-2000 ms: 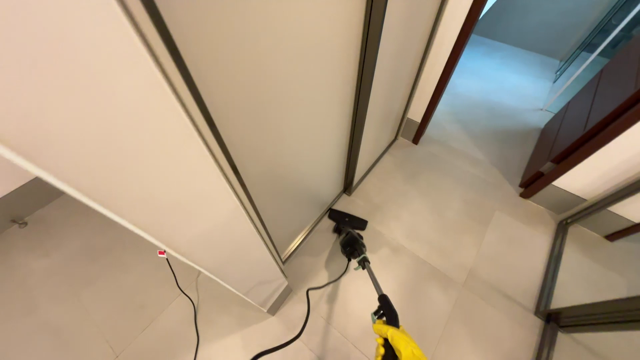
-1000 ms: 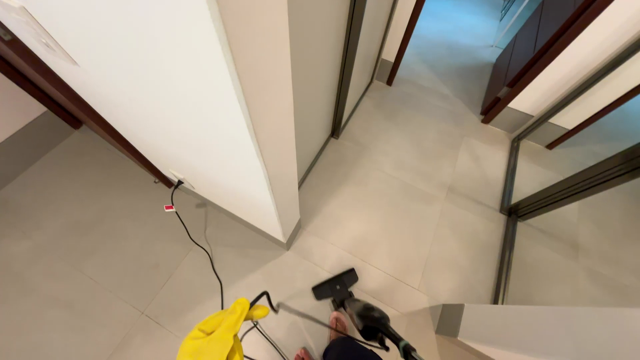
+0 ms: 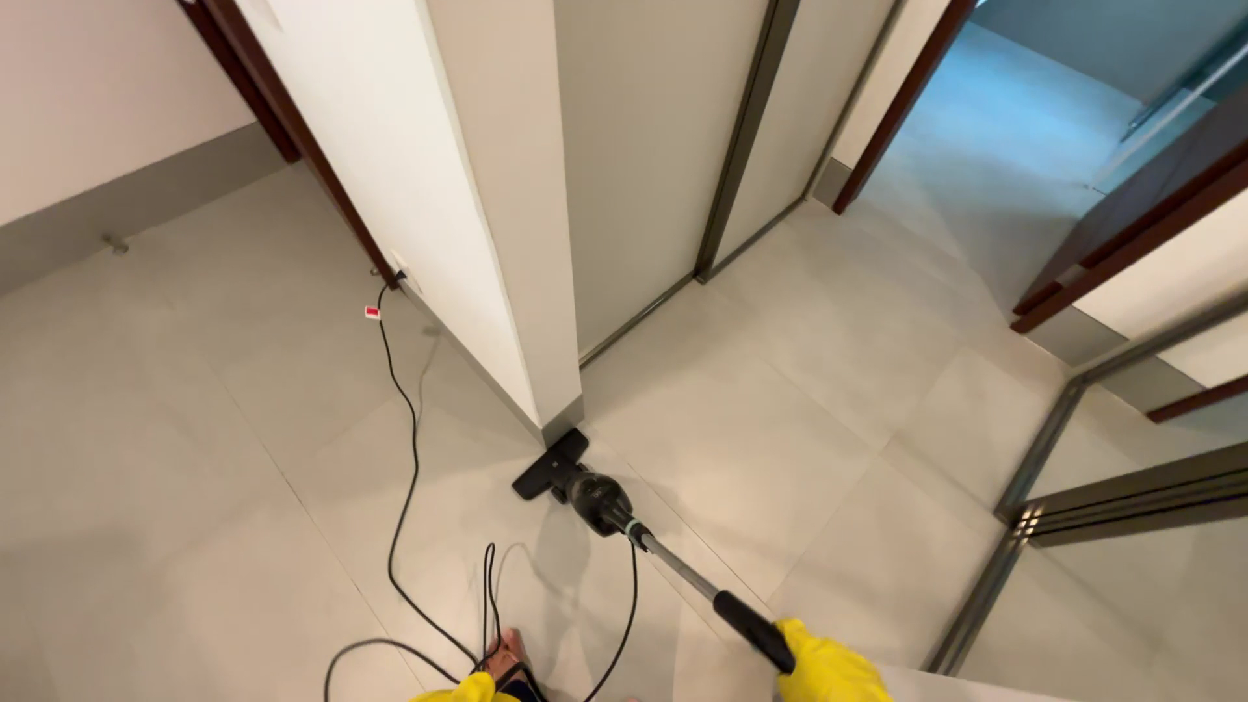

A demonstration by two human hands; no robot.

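Note:
My right hand (image 3: 829,665), in a yellow glove, grips the black handle (image 3: 753,629) of a corded stick vacuum cleaner at the bottom right. The vacuum's black floor head (image 3: 552,465) lies on the tiles against the foot of the wall corner, its dark motor body (image 3: 599,501) just behind. My left hand (image 3: 473,690), also gloved in yellow, shows only in part at the bottom edge beside loops of the black power cord (image 3: 413,458); its fingers are mostly cut off. The cord runs to a plug (image 3: 400,276) at the wall, with a red and white tag (image 3: 372,313) on it.
A white wall end (image 3: 517,244) juts out mid-view, with sliding wardrobe doors (image 3: 663,175) behind it. Mirrored sliding panels (image 3: 1150,487) stand at the right. A dark red door frame (image 3: 902,107) leads to a bluish room. My foot (image 3: 506,651) is near the cord loops.
The floor head has moved from the open tiles near my feet to the wall corner. My right glove has come into view on the handle; my left glove has dropped to the bottom edge.

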